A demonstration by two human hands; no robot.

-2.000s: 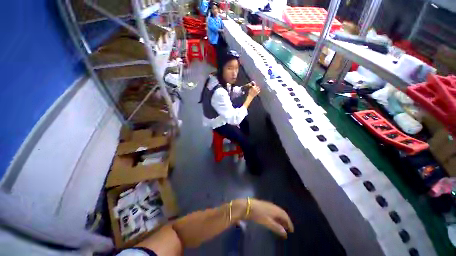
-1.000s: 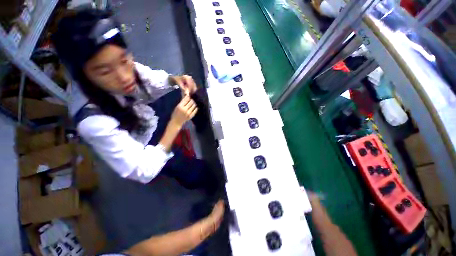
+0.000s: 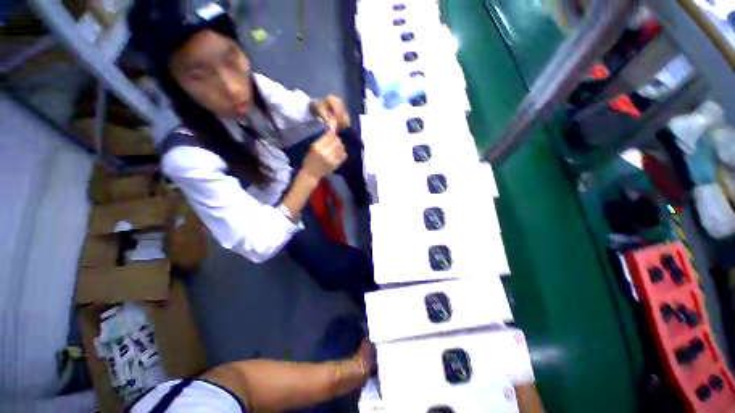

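A long row of white smartwatch retail boxes, each with a black square watch picture, runs away from me. The nearest boxes sit apart from the row with a visible gap and look slightly turned. My left hand is at the left end of a near box, its fingers mostly hidden behind it. My right hand is at the right end, mostly hidden and cut off by the bottom edge. The near boxes are held between both hands; how many is unclear.
A seated person is close on the left, hands together near the row. A light blue-white object lies on farther boxes. A green bench top, metal post and red parts tray are right; open brown cartons left.
The view has swung down and closer to the row. My hands have come in from both sides to the near boxes, which now stand apart from the others.
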